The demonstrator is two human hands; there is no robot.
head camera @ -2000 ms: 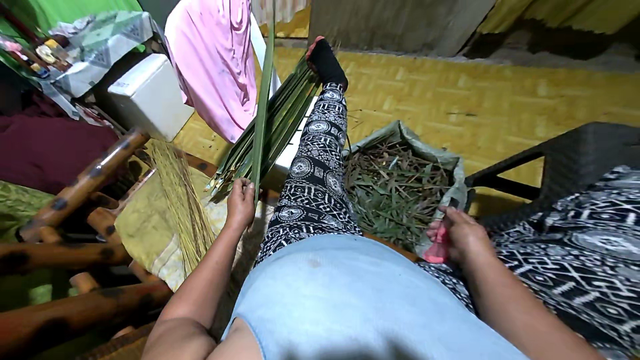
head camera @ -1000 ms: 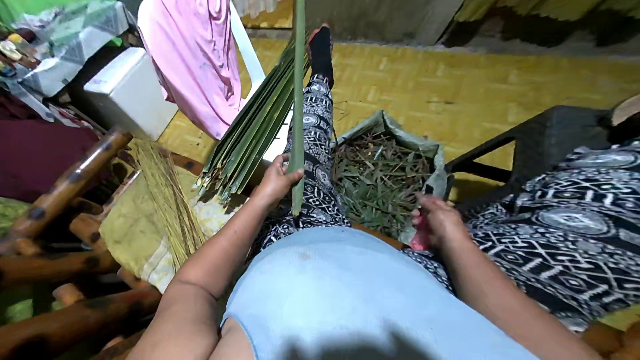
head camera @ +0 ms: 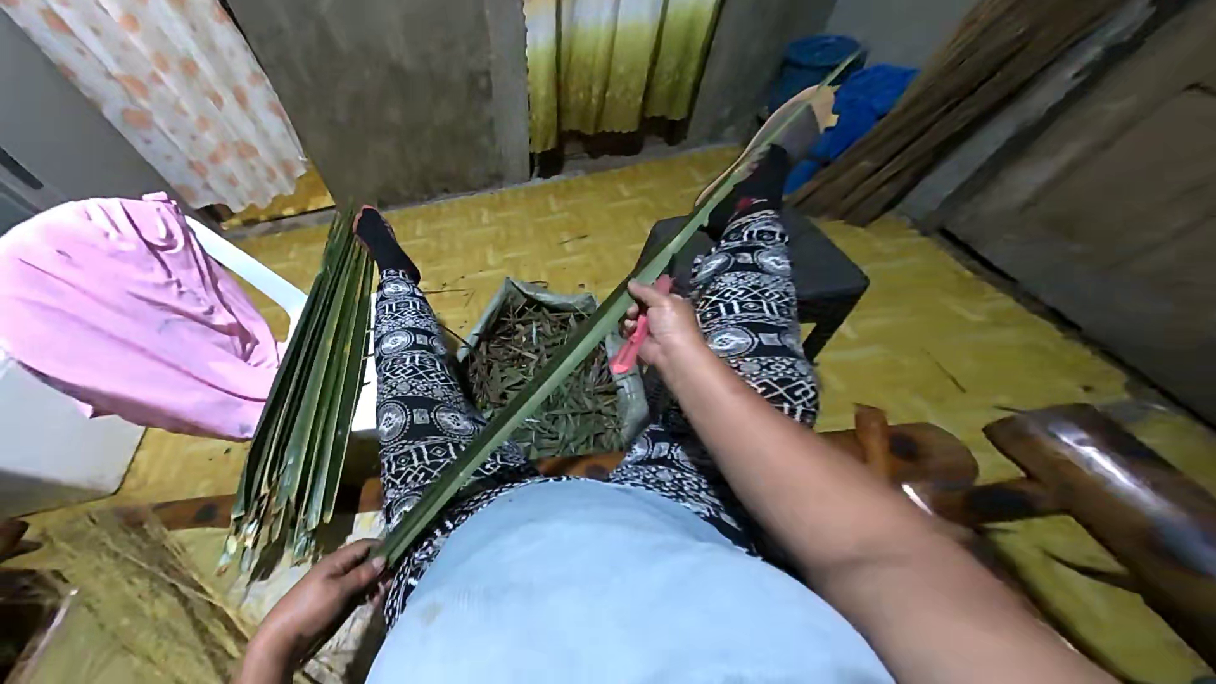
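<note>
My left hand [head camera: 328, 594], low at the left by my hip, pinches the base end of a long green palm leaflet [head camera: 522, 408]. The leaflet runs diagonally across my lap up to the right, past my foot. My right hand [head camera: 665, 328] is closed on a pink-handled tool [head camera: 631, 350] and touches the leaflet near its middle; the tool's blade is mostly hidden. A bundle of long green leaflets [head camera: 309, 399] lies beside my leg at the left. Between my legs stands a sack [head camera: 632, 404] holding leaf scraps [head camera: 551, 380].
A white chair [head camera: 252, 266] draped with a pink cloth [head camera: 133, 313] stands at the left. My other foot rests by a dark stool [head camera: 826, 266]. Wooden furniture rails [head camera: 1092, 475] lie low at the right, and thin yellowish strips [head camera: 142, 589] low at the left.
The leaflet, upright one second ago, now slants across my lap. My right hand has come from beside the sack to the leaflet. The view has swung right.
</note>
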